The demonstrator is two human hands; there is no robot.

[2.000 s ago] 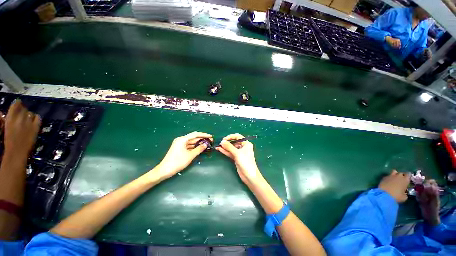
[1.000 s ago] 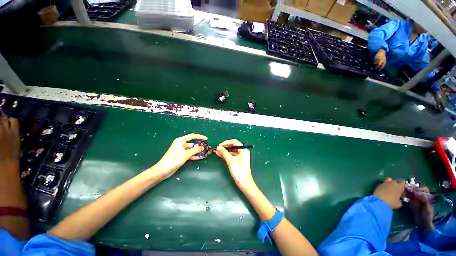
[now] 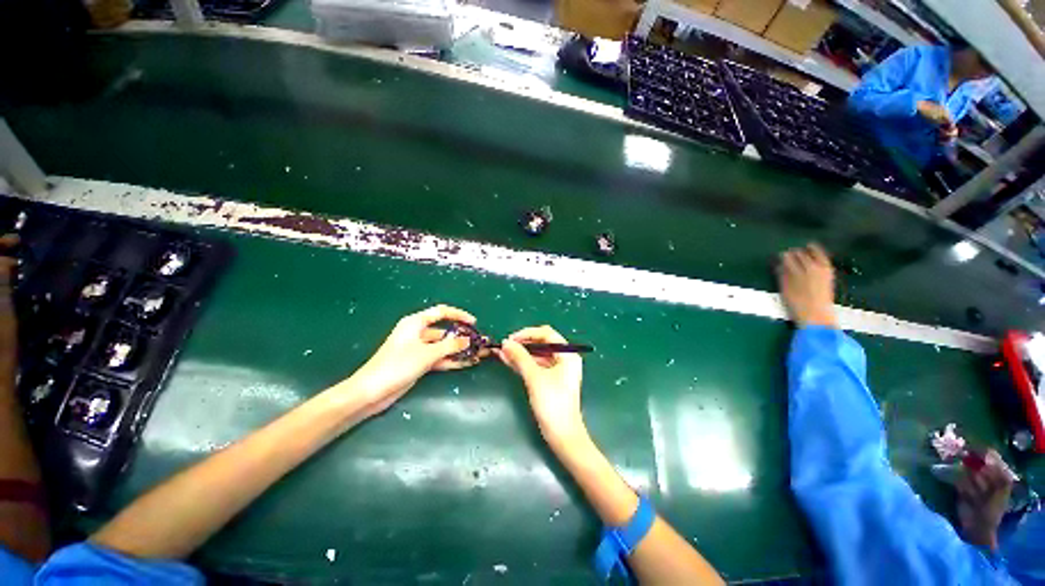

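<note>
My left hand [image 3: 418, 349] is at the centre, above the green bench, and pinches a small dark round assembly [image 3: 466, 341] with silvery bits. My right hand [image 3: 548, 372], with a blue wrist strap [image 3: 626, 536], is just to the right and holds a thin black pen-like tool [image 3: 562, 348]. The tool lies roughly level, its left end at or very near the assembly; contact is too small to tell. My fingers partly cover the assembly.
Two small dark units [image 3: 535, 221] lie on the belt beyond the white rail [image 3: 550, 268]. A black pocketed tray [image 3: 86, 446] is at left, beside a neighbour's arm. At right a blue-sleeved arm [image 3: 842, 446] reaches over the rail. A red bin [image 3: 1020, 378] is at far right.
The right neighbour's arm has reached forward over the rail. The two belt units have shifted right. The tool in my right hand is now nearly level; my hands stay close together.
</note>
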